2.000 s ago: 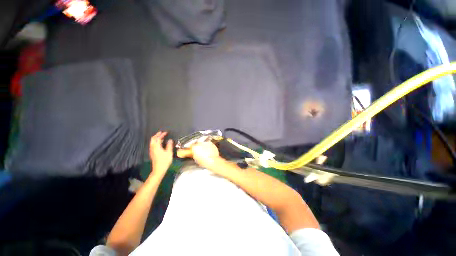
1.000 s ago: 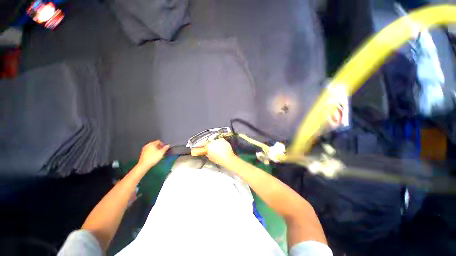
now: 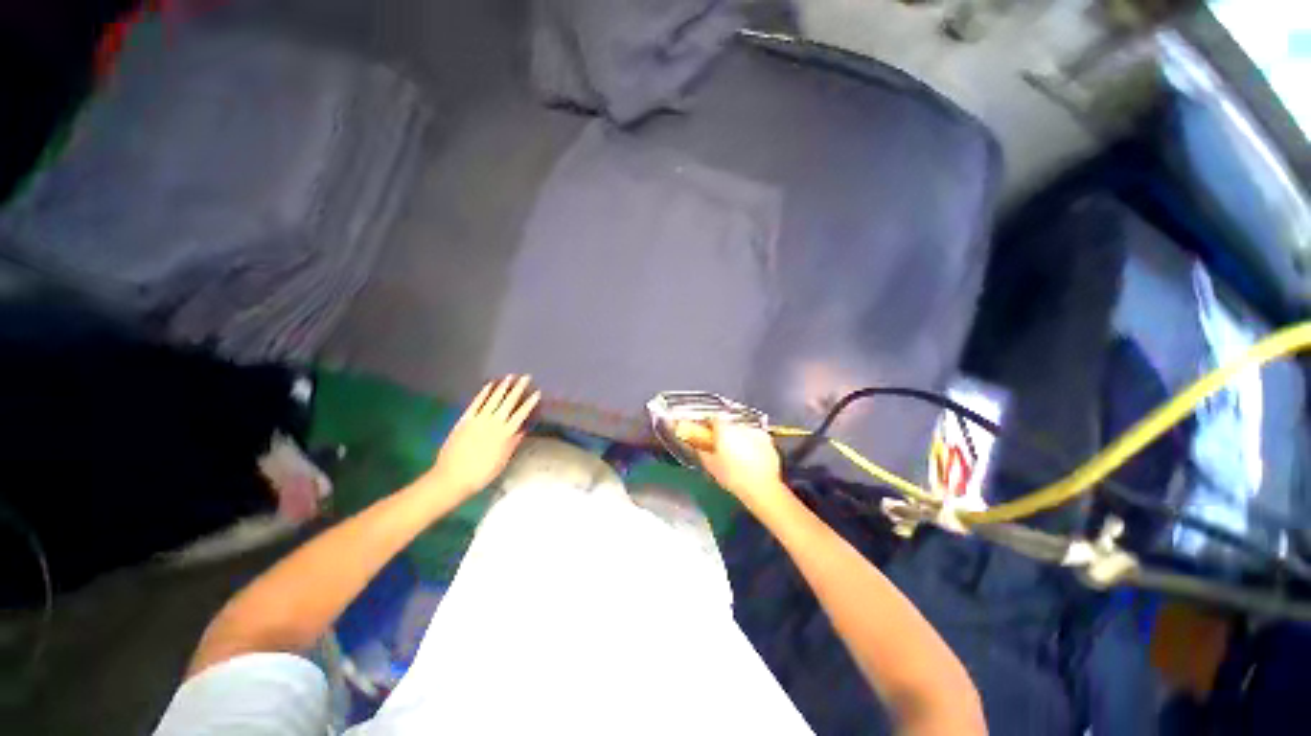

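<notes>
A dark grey garment piece (image 3: 633, 273) lies flat on the padded pressing table (image 3: 891, 216), its near edge by the table's front edge. My right hand (image 3: 736, 449) is closed on the handle of the silver steam iron (image 3: 687, 413), at the near right part of the piece. My left hand (image 3: 493, 431) is flat with its fingers apart at the near left corner of the piece and holds nothing visible. A thin black cord and a yellow hose (image 3: 1150, 431) run from the iron to the right.
A stack of grey pieces (image 3: 216, 173) with fanned edges lies at the left. A crumpled grey heap (image 3: 626, 51) is at the far edge. A white card with red marks (image 3: 960, 446) and a pale rod with ties (image 3: 1100, 557) are at the right.
The iron in my right hand has moved right along the piece's near edge. My left hand has flattened and its fingers have spread. The camera view has turned.
</notes>
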